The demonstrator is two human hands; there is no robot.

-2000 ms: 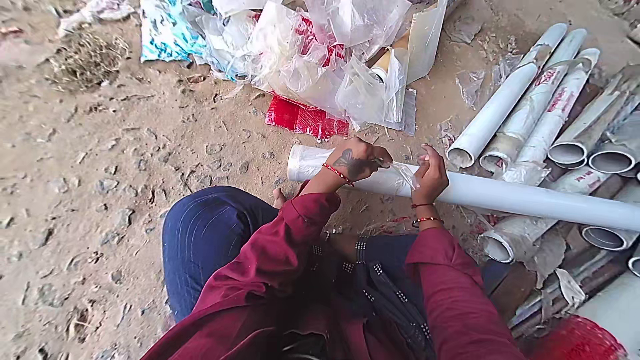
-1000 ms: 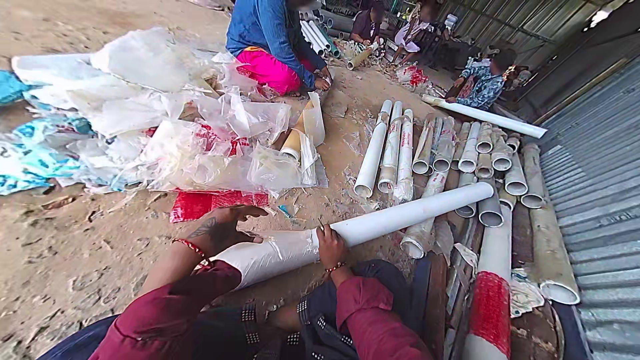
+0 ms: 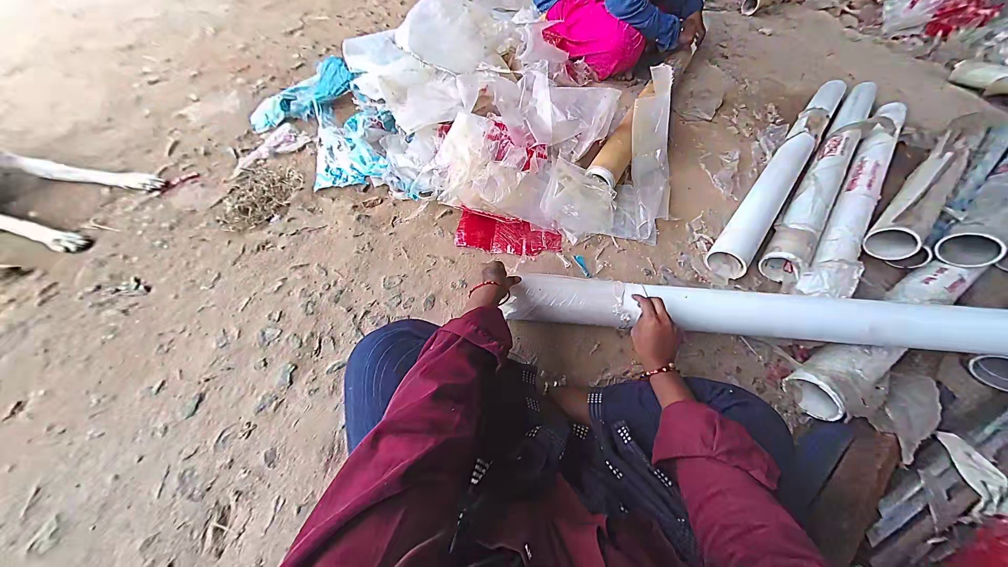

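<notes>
A long white plastic pipe [image 3: 787,315] lies crosswise in front of my knees and runs out of view at the right. Clear plastic film [image 3: 567,299] is wrapped round its left end, with a ragged edge near the middle. My left hand [image 3: 494,285] is at the pipe's left end, fingers curled over the end; what it grips there is partly hidden. At the film's ragged edge, my right hand [image 3: 655,335] pinches the film against the near side of the pipe.
Beyond the pipe lies a heap of torn plastic film [image 3: 472,102] with a red piece [image 3: 504,235]. Several film-wrapped pipes [image 3: 764,201] lie at the right, others under the long pipe. A person in pink and blue [image 3: 598,35] sits behind the heap. An animal's white legs [image 3: 87,173] show at the left.
One second ago my left hand was raised with fingers spread above the film; it is now at the pipe's end. The view has swung down and left.
</notes>
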